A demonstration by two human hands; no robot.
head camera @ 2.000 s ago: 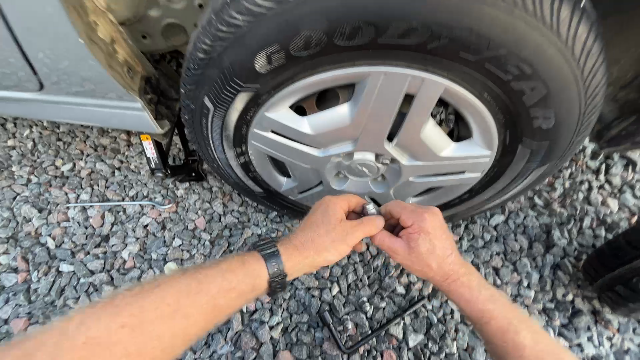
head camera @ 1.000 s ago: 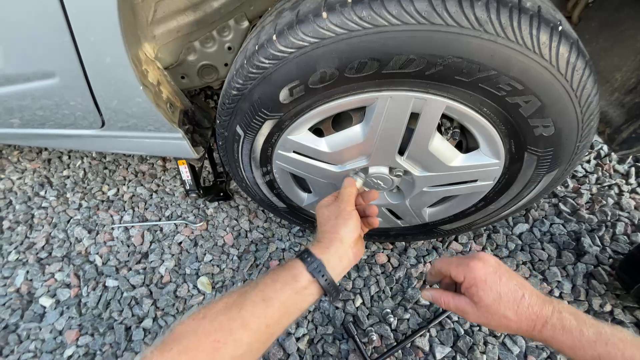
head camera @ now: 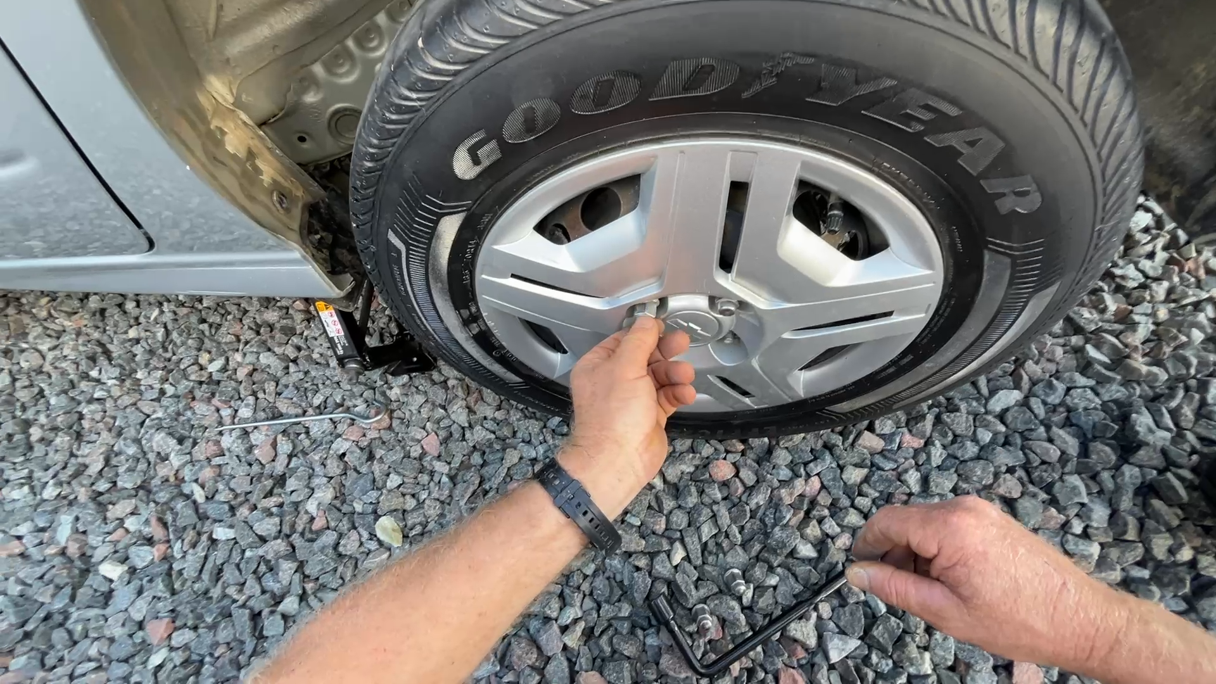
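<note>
My left hand, with a black watch band at the wrist, pinches a metal lug nut at a lug hole left of the hub of the silver wheel cover. That cover sits on a Goodyear tire on the car. At the lower right, my right hand has thumb and forefinger closed on the end of a black L-shaped lug wrench, which lies low over the gravel. Two lug nuts, one above the other, lie within the wrench's bend.
A black jack with a labelled part stands under the car's sill, left of the tire. A thin metal rod with a hooked end lies on the gravel. The wheel arch is behind the tire at the upper left.
My hands were together before the wheel; my left went up to the hub with the nut. My right moved away down to the lug wrench and took hold of its end.
</note>
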